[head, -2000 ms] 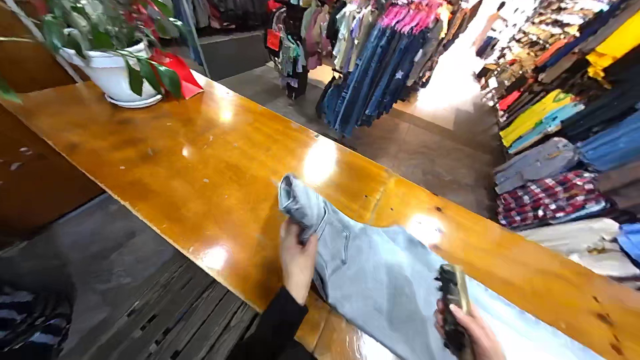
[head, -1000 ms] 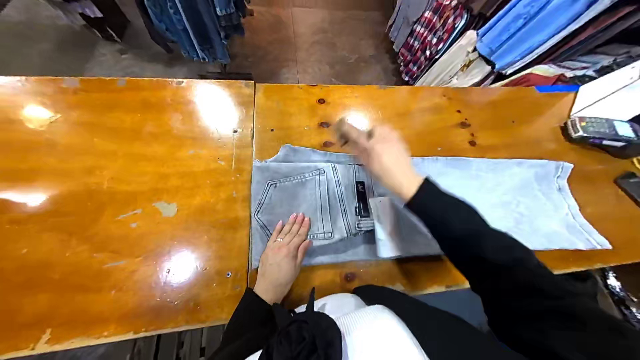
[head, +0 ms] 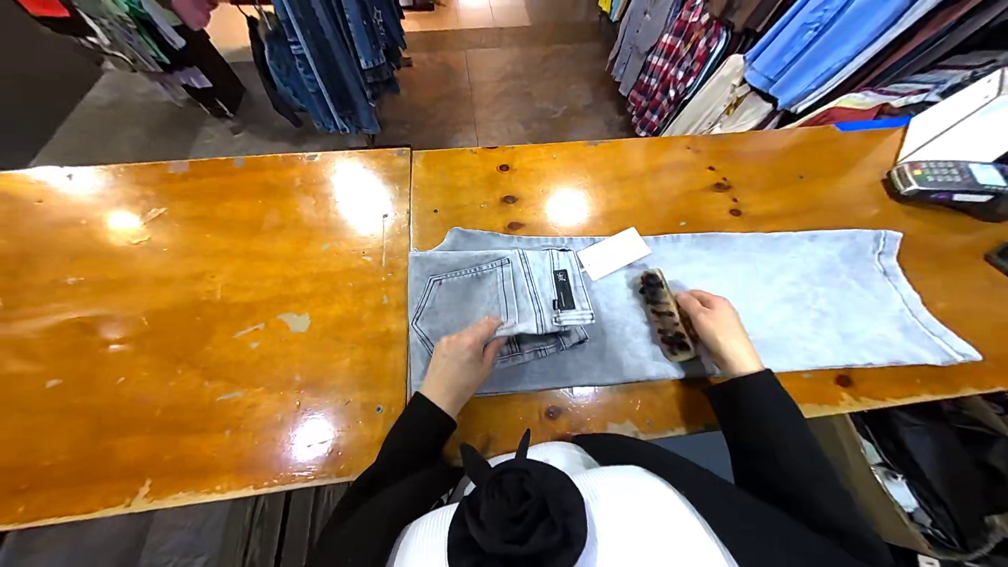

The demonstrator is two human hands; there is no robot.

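Observation:
Light grey denim jeans (head: 756,276) lie across the wooden counter, the upper part folded over to the left with a back pocket and waistband on top. My left hand (head: 463,358) pinches the edge of the folded part below the pocket, lifting it slightly. In my right hand (head: 718,327) is a brush (head: 667,315), tilted so its patchy dark and light side faces up, over the jeans leg. A white paper tag (head: 614,253) lies by the waistband.
The varnished counter (head: 205,315) has a seam left of the jeans. A card terminal (head: 949,181) and a white box-like object (head: 965,122) stand at the right. Hanging jeans (head: 323,63) and stacked shirts (head: 811,47) are beyond the counter.
The view has swung right and down since the first frame. My right hand with the brush has come down from the far edge of the jeans. The tag now lies farther up, beside the waistband.

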